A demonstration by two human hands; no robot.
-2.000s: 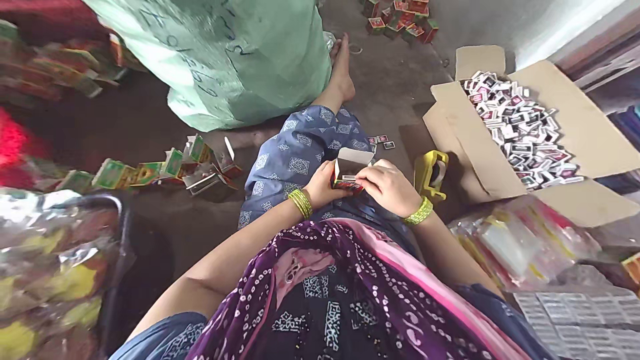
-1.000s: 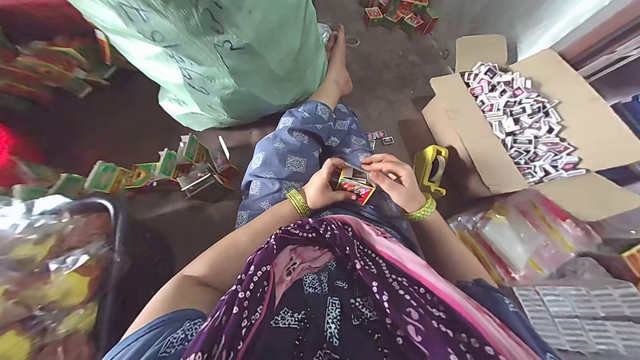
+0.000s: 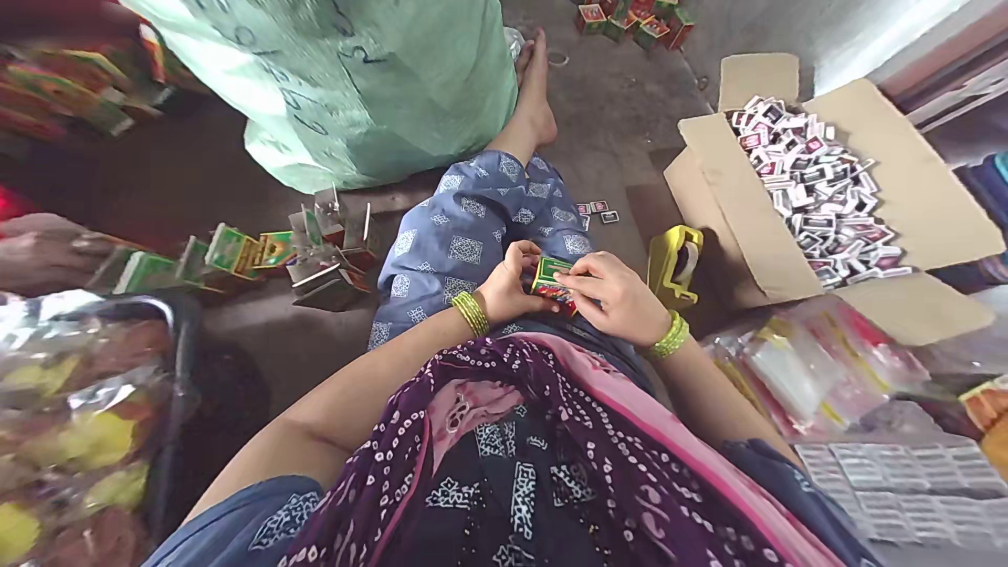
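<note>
A small green and red printed box (image 3: 554,276) is between my two hands above my lap, its green top face upward. My left hand (image 3: 512,287) grips its left side and lower edge. The fingers of my right hand (image 3: 610,295) press on the top and right side of the box; whether they hold anything small cannot be seen. To the right of my right hand stands a yellow tape dispenser (image 3: 675,266). A few small matchbox-like pieces (image 3: 596,210) lie on the floor beyond my knee.
An open cardboard carton (image 3: 728,205) full of small boxes stands at right, above plastic packets (image 3: 811,362). A green sack (image 3: 378,87) stands ahead. Green boxes (image 3: 228,250) line the floor at left, near another person's hand (image 3: 47,252) and a black crate (image 3: 185,354) of wrapped items.
The box in my hands stood with a pale flap up two seconds ago; now its green top face covers it. Another person's hand has come in at the left.
</note>
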